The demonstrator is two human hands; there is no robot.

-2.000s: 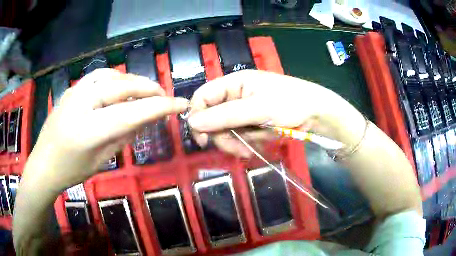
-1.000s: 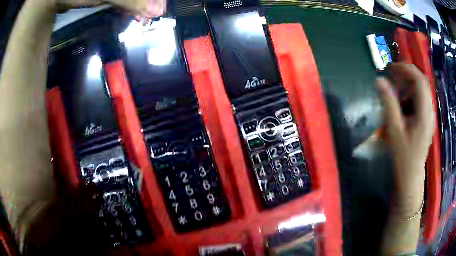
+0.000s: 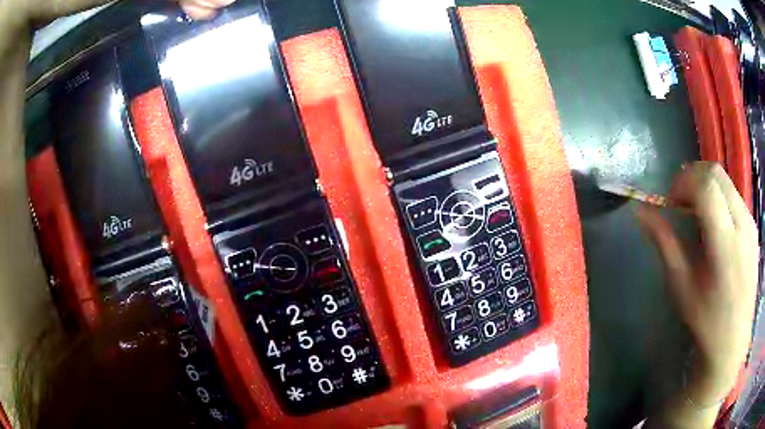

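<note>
Opened flip phones lie in a red foam tray point(image 3: 554, 209). The middle phone point(image 3: 252, 126) has strong glare on its screen, and my left hand point(image 3: 204, 7) shows only as fingertips at its top edge, cut off by the frame. The right phone point(image 3: 419, 75) shows "4G LTE" and a white-numbered keypad. A third phone point(image 3: 105, 167) is at left, its keypad partly hidden by a dark blurred shape. My right hand point(image 3: 713, 243) is right of the tray, holding a thin orange-and-white stick point(image 3: 642, 197) over the green mat.
A small blue-and-white pad point(image 3: 656, 64) with a clip lies on the dark green mat point(image 3: 587, 100) at upper right. Another red tray point(image 3: 713, 92) stands at the right edge. Part of a smaller handset point(image 3: 502, 410) shows at the bottom. My left forearm crosses the left edge.
My hands were together over the tray, then parted left and right. The view has come closer to the phones. The stick now shows clearly in my right hand; the clear film seen earlier is not visible there.
</note>
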